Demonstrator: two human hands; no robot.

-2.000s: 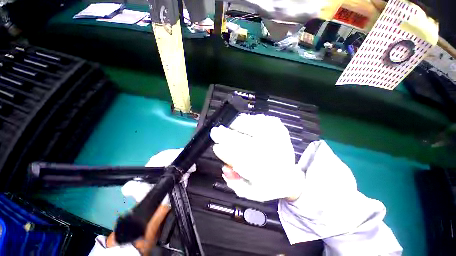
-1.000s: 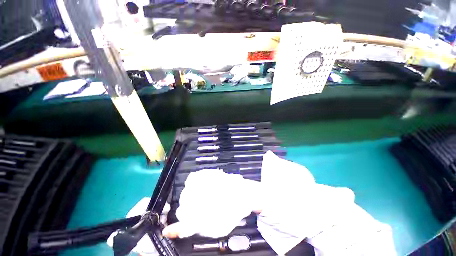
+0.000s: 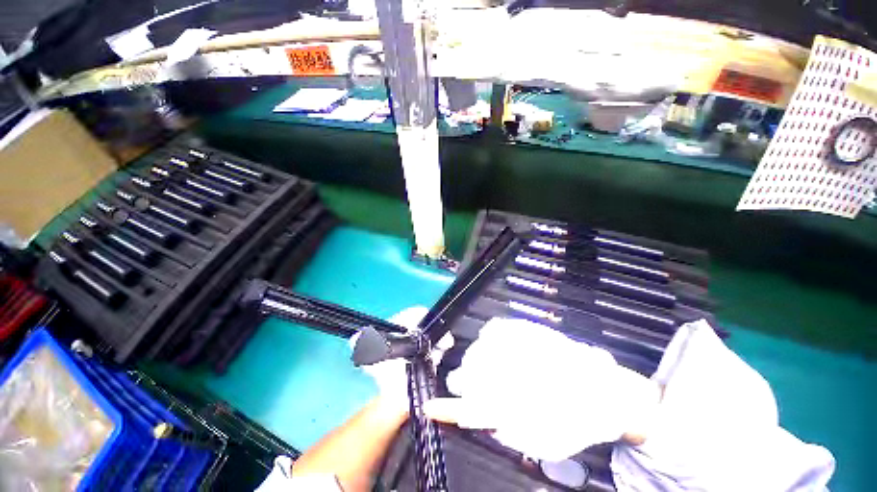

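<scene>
A black tripod (image 3: 415, 343) is spread with its legs in a Y around the hub, a short dark end pointing left. My left hand (image 3: 409, 322), in a white glove, is shut on it behind the hub and mostly hidden by it. My right hand (image 3: 538, 384), gloved white, is just right of the tripod. One finger reaches the lower leg; whether it grips is unclear. A black slotted tray (image 3: 688, 252) of rod units lies behind and under my right hand. An oval plate (image 3: 564, 472) shows below that hand.
More stacked trays (image 3: 207, 264) with rod units stand on the left. A blue crate (image 3: 113, 408) with clear bags is at lower left. A metal post (image 3: 420, 173) rises behind the green bench mat (image 3: 337, 288). A dotted white sheet (image 3: 803, 144) hangs upper right.
The view has swung, now showing the left trays and crate. The tripod's long upper bar across the tray is now a shorter spread leg, and my right hand has come down beside the hub.
</scene>
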